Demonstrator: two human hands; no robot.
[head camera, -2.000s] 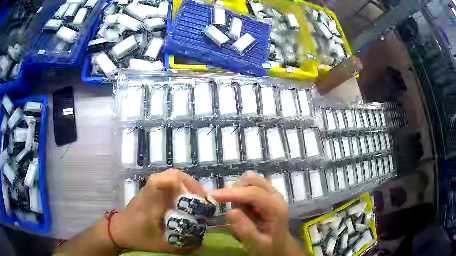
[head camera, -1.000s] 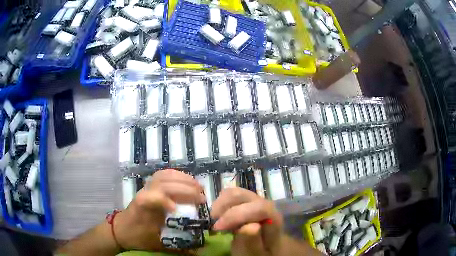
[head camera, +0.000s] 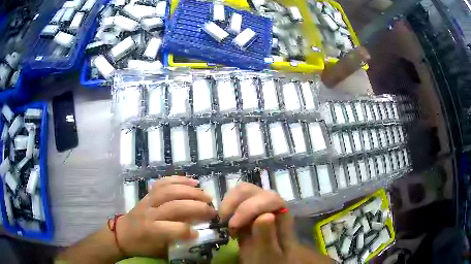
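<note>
My left hand (head camera: 168, 216), with a red string at the wrist, is closed around a small group of white-and-black electronic units (head camera: 199, 242) at the bottom centre. Their dark detailed ends face my right hand. My right hand (head camera: 263, 219) is pinched at the unit's end, with a small red tip showing between its fingers. It seems to hold a thin tool, mostly hidden by the fingers. Behind the hands lies a clear tray (head camera: 222, 119) with three rows of white units. The hands cover part of its front row.
More filled clear trays (head camera: 369, 142) stand at the right. A yellow bin (head camera: 323, 227) is at lower right. Blue bins (head camera: 45, 170) stand left and back-left. A blue slatted tray (head camera: 188, 38) lies over yellow bins at the back. A phone (head camera: 65, 121) and brown cylinder (head camera: 345, 67) are also there.
My left fingers have come down over the units, and their ends have turned toward the right. My right hand has stayed close against them, its fingers more closed; the red tip has shifted slightly up.
</note>
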